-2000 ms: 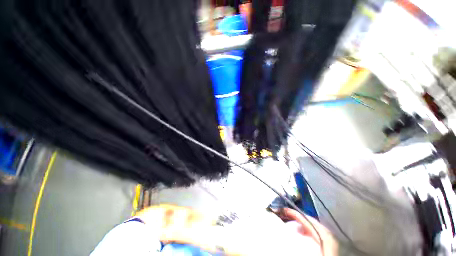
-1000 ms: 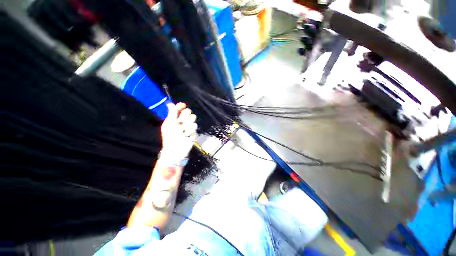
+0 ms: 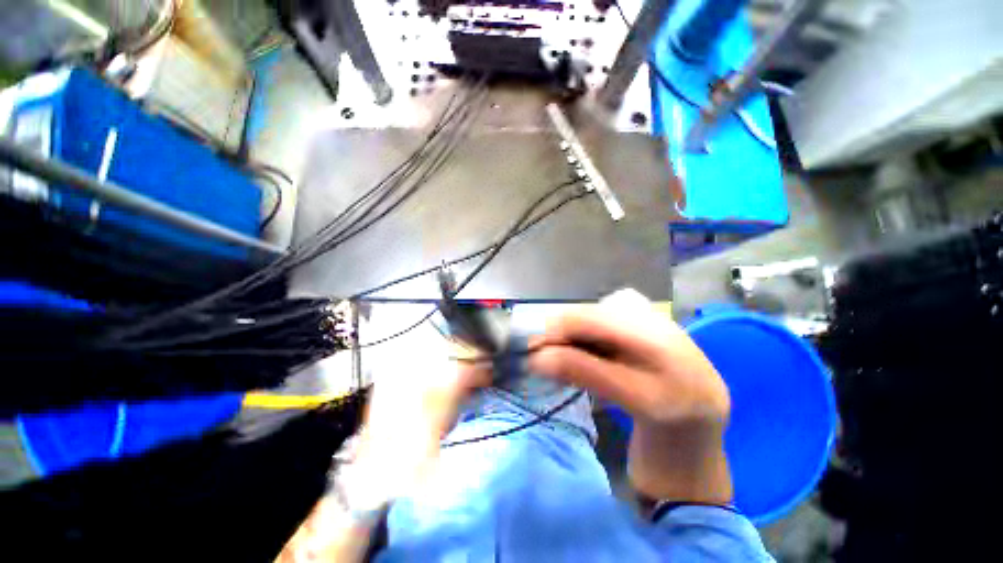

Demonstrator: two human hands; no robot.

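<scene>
My left hand (image 3: 423, 390) and my right hand (image 3: 649, 368) are close together over my lap, both blurred. My left hand is closed at the lower end of a dark, elongated object (image 3: 471, 319), too blurred to name. My right hand pinches a thin black cable (image 3: 563, 348) whose end is hidden near my left fingers. The silver loading bar (image 3: 586, 165) lies slanted on the grey work plate (image 3: 385, 209), with black cables (image 3: 528, 220) running from its slots toward the lower left.
Several cables run from the dark mold (image 3: 495, 55) to the hanging cable bundles (image 3: 165, 324) at left. More black cables hang at right (image 3: 924, 385). A blue bucket (image 3: 770, 418) stands at lower right. Tie bars (image 3: 638, 50) and a light-blue machine part (image 3: 726, 165) flank the plate.
The view has swung from the left bundles to face the press. My left hand has come from the bundles to above my lap, and my right hand is now visible beside it.
</scene>
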